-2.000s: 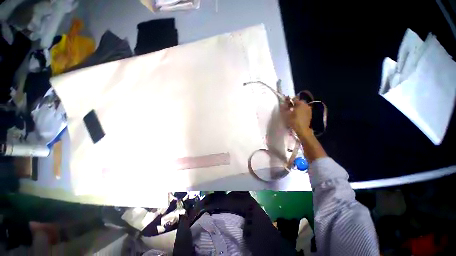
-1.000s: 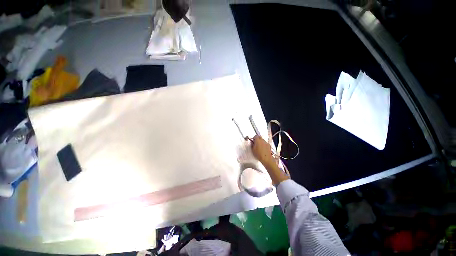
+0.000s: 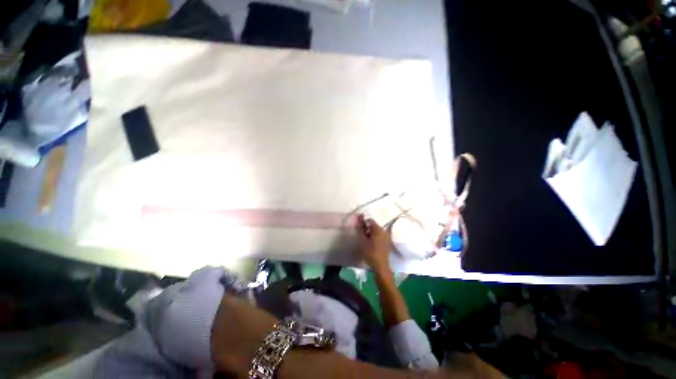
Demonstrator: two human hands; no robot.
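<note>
The off-white pattern paper [image 3: 259, 141] lies under the pinkish pattern ruler [image 3: 274, 217], which runs along its near side. My right hand [image 3: 372, 238] is at the ruler's right end, fingers curled; a small dark thing shows at the fingertips, too blurred to name. A thin dark curved line runs just above this hand. The looped tape measure [image 3: 461, 194] lies at the paper's right edge beside a blue round object [image 3: 453, 241]. My left forearm, with a metal watch or bracelet, crosses the bottom; my left hand [image 3: 474, 367] is blurred and cut off by the lower edge.
A black phone [image 3: 140, 133] lies on the paper's left part. Black fabric [image 3: 511, 89] covers the table's right side, with folded white paper or cloth [image 3: 593, 181] on it. A yellow bag [image 3: 130, 13] and folded black cloth [image 3: 276, 26] lie beyond the paper. A tan strip [image 3: 51, 178] is at left.
My right hand has moved from the tape area to the ruler's right end. My left forearm has come in across the bottom. The ruler lies straighter across the view, which has also shifted.
</note>
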